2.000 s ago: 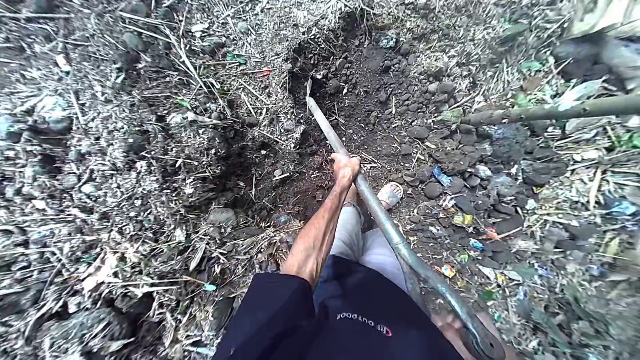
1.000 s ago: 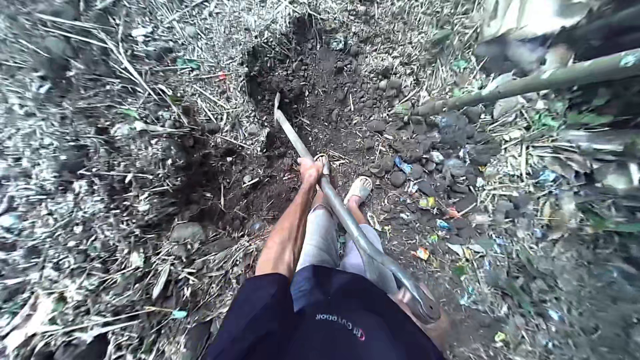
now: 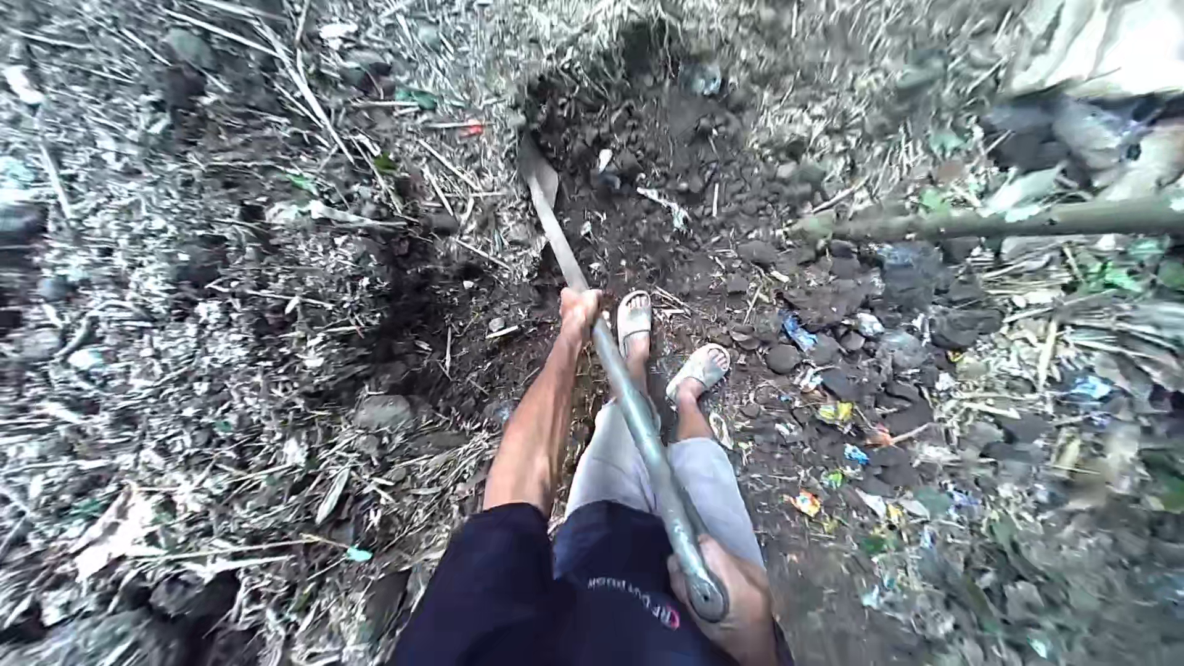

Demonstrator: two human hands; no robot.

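Observation:
A long-handled digging tool (image 3: 640,421) runs from the lower middle of the view up to the dug soil. Its narrow metal blade (image 3: 540,178) lies against the edge of the dark earth, the tip partly hidden there. My left hand (image 3: 580,308) is closed around the shaft below the blade, just beside my sandalled foot. Around the rounded butt end of the handle, close to my waist, my right hand (image 3: 731,587) is wrapped. Loose dark soil (image 3: 680,139) with small clods surrounds the blade.
My two feet in sandals (image 3: 700,367) stand right of the shaft. A bamboo pole (image 3: 1008,222) lies at the right. Stones (image 3: 384,412), dry stalks and plastic scraps (image 3: 835,412) litter the ground. A pale sheet-like object (image 3: 1101,46) is at the upper right.
The blade now lies against the left edge of the dug soil, and more of it shows. Both hands have kept hold of the handle. Small pale scraps show in the loosened soil.

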